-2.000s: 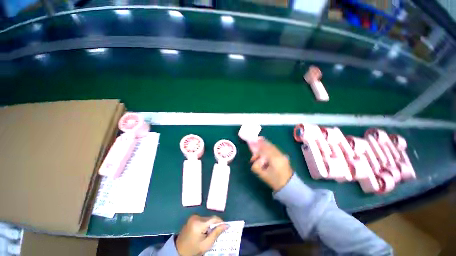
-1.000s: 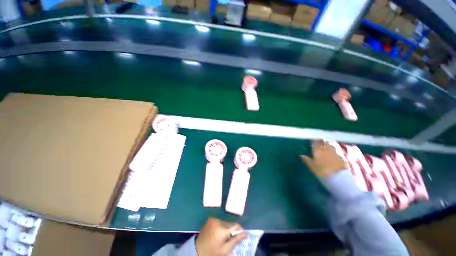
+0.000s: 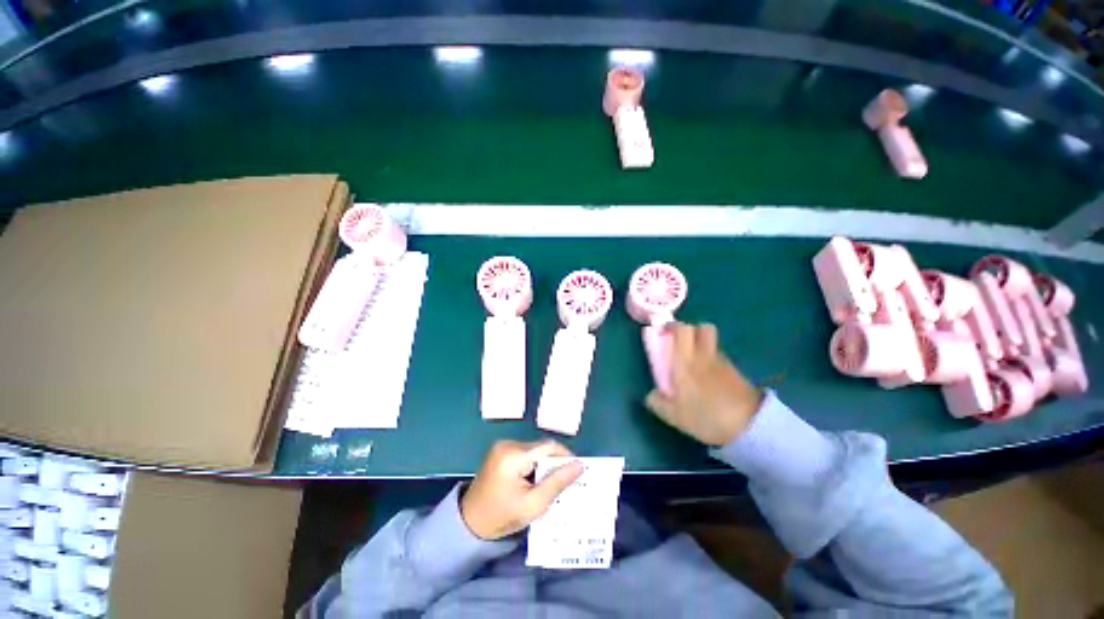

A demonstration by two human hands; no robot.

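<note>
My left hand [image 3: 515, 487] holds a white label sheet [image 3: 576, 518] with rows of small dark print at the bench's front edge. My right hand [image 3: 706, 387] is closed around the handle of a pink handheld fan [image 3: 657, 293], which lies on the green bench with its slatted head up. Two more pink fans, one at the left [image 3: 504, 351] and one in the middle [image 3: 574, 351], lie side by side to its left, heads away from me. The fingers hide the lower part of the held fan's handle.
A pile of pink fans [image 3: 949, 327] lies at right. Two fans, one central [image 3: 630, 117] and one right [image 3: 895, 133], lie on the belt beyond the white strip [image 3: 521, 220]. Left are brown cardboard [image 3: 157, 314], spare sheets [image 3: 378, 363] under a fan, and a carton of white items [image 3: 55, 532].
My right hand has moved left from the fan pile and has a fan beside the two others. The view has shifted. The left hand still holds the sheet.
</note>
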